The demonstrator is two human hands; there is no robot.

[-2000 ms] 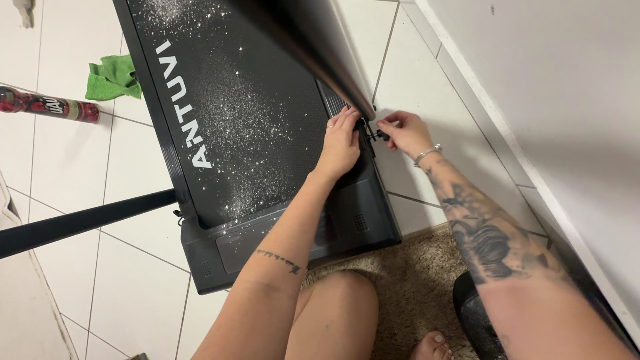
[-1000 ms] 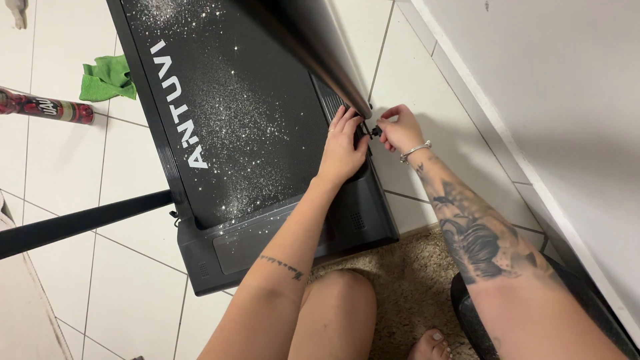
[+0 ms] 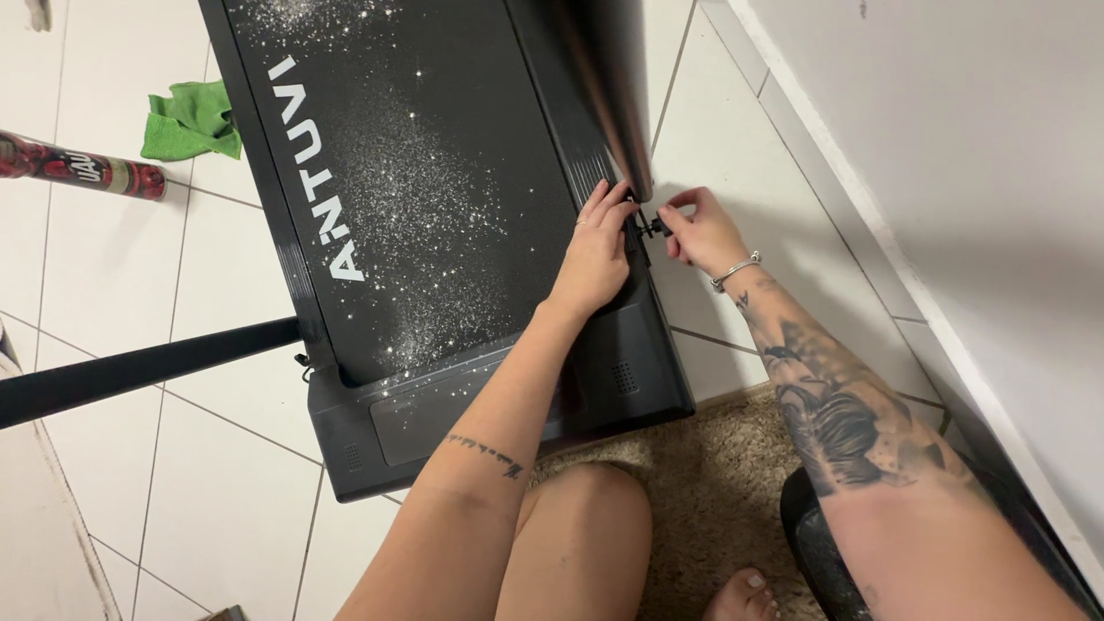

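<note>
A black walking-pad treadmill (image 3: 431, 216) with a speckled belt lies on the tiled floor. One dark upright post (image 3: 617, 103) rises from its right side, and another post (image 3: 155, 362) angles out from its left side. My left hand (image 3: 595, 250) rests on the treadmill's right side rail by the foot of the right post, fingers spread. Just outside that rail, the thumb and fingers of my right hand (image 3: 703, 233) pinch a small black knob (image 3: 660, 227) whose stem points into the joint at the post's foot. Part of the joint is hidden behind my left fingers.
A green cloth (image 3: 191, 122) and a red printed aerosol-like can (image 3: 86, 168) lie on the tiles to the left. A white wall (image 3: 975, 155) with a baseboard runs along the right. Near my knees are a shaggy beige rug (image 3: 716, 483) and a black object (image 3: 819, 526).
Both hands stay by the foot of the right post. My right hand has shifted slightly at the knob, and its wrist and fingers are angled a little differently.
</note>
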